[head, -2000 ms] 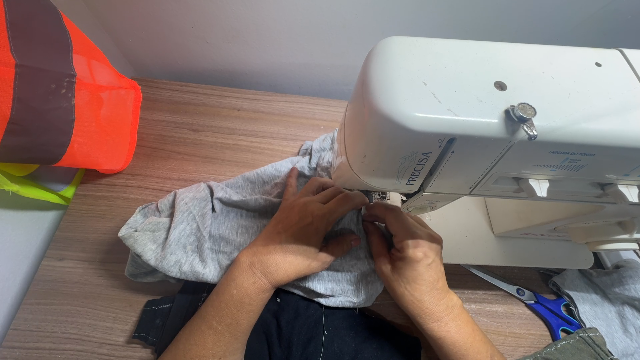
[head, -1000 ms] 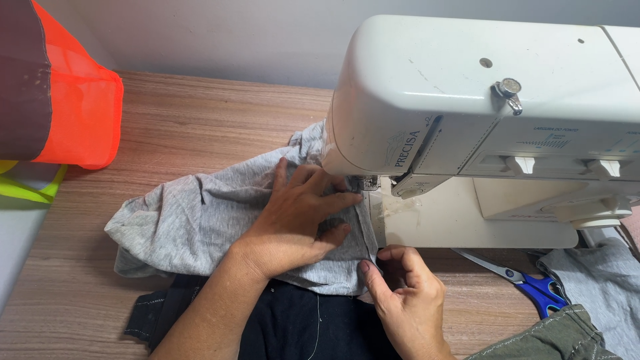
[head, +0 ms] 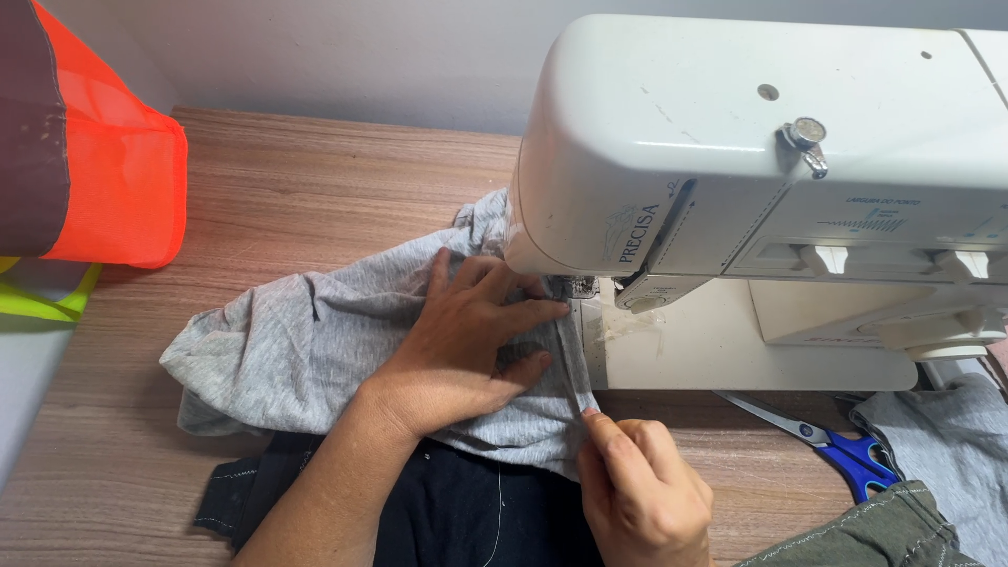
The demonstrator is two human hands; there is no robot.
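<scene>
A piece of heather-grey knit fabric (head: 354,315) lies on the wooden table, its folded right edge running under the head of a white Singer sewing machine (head: 709,157). My left hand (head: 465,339) rests spread on the fabric, fingertips close to the presser foot (head: 579,287). Nearer to me, my right hand (head: 646,488) pinches the folded edge between thumb and index finger. The needle is hidden behind the machine's head. Dark navy fabric (head: 465,512) with pale stitching lies under the grey piece and my left forearm.
Blue-handled scissors (head: 846,453) lie right of my right hand, partly under an olive garment (head: 874,528). Another grey cloth (head: 945,433) is at the right edge. An orange mesh garment (head: 126,173) hangs over the table's left side, with yellow-green fabric (head: 47,299) below. A wall stands behind.
My right hand has moved from beside the presser foot down toward me along the fabric's edge, and it now pinches that edge lower. My left hand stays spread on the grey fabric.
</scene>
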